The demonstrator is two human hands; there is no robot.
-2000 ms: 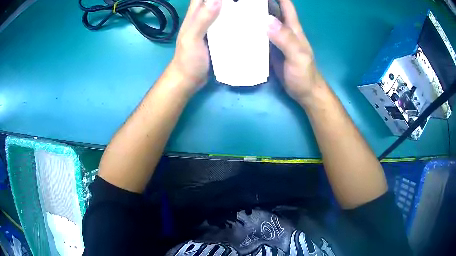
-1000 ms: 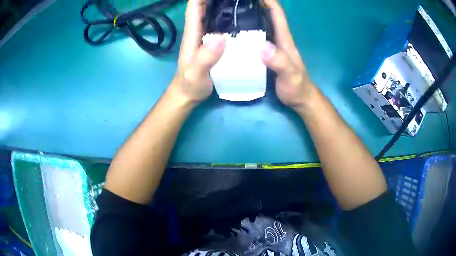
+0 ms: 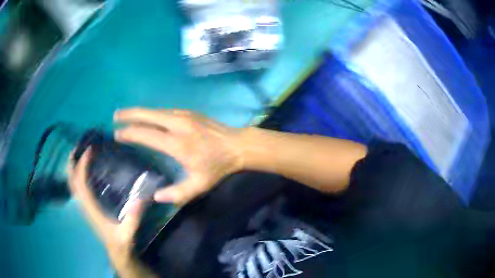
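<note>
The view is strongly blurred. The black housing (image 3: 111,176) is at the lower left, dark and open on top, with a short white strip, maybe the end panel (image 3: 133,196), at its near end. My left hand (image 3: 106,209) grips the housing from its left side, fingers along its edge and thumb by the white strip. My right hand (image 3: 182,144) is open beside and above the housing's right side, fingers spread, holding nothing. The long white cover is not seen on the housing. The black power cable (image 3: 46,157) lies beyond the housing, blurred.
The screw feeder (image 3: 233,40) stands on the teal-green mat (image 3: 146,65) at the top centre, with a dark line hanging before it. The blue crate (image 3: 374,81), with white film-like lining, is at the right, past the yellow-edged bench border (image 3: 301,76).
The view has swung to the right, bringing the blue crate into full sight. The white cover has gone from between my hands. My right hand has let go and opened; my left still holds the housing.
</note>
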